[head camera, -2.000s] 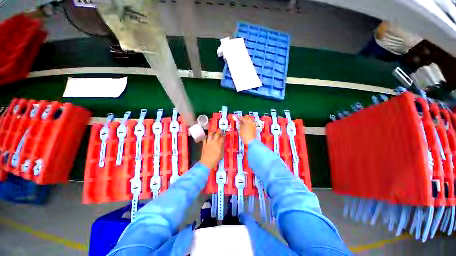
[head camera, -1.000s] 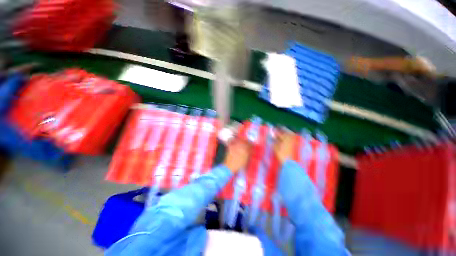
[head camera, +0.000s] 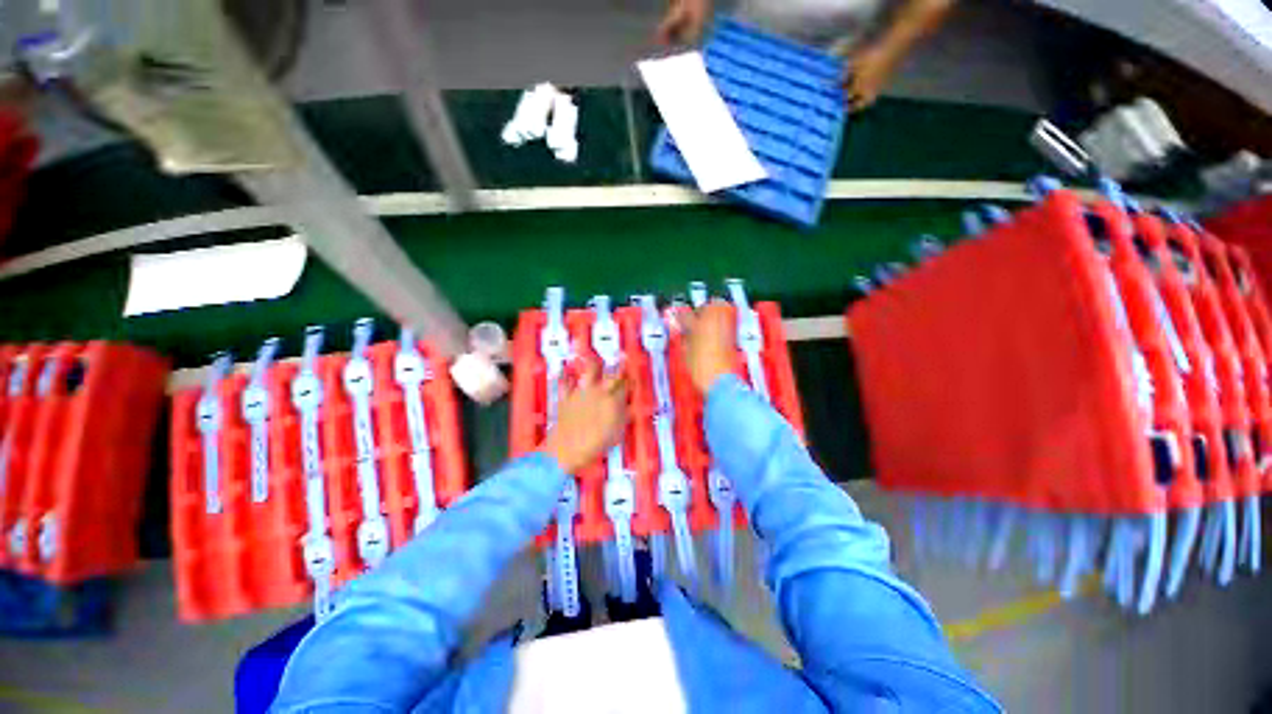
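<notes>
A red tray in front of me holds two rows of smartwatches with pale blue straps; the near straps overhang its front edge. My left hand lies over the tray's left-middle part, its fingers apart on or just above the second strap from the left. My right hand is over the fourth upper watch and mostly hides it. A small whitish bit shows at its fingertips, too blurred to tell whether it is gripped. The upper watch at the far right is uncovered.
A second red tray with watches lies left. A white cup and white block sit between the trays by a post. Tall red tray stack at right. Another person's hands touch a blue tray bearing white paper.
The view has shifted. My right hand is now over the fourth upper watch instead of the second. Another person's hands have come to the blue tray, and white pieces now show left of it.
</notes>
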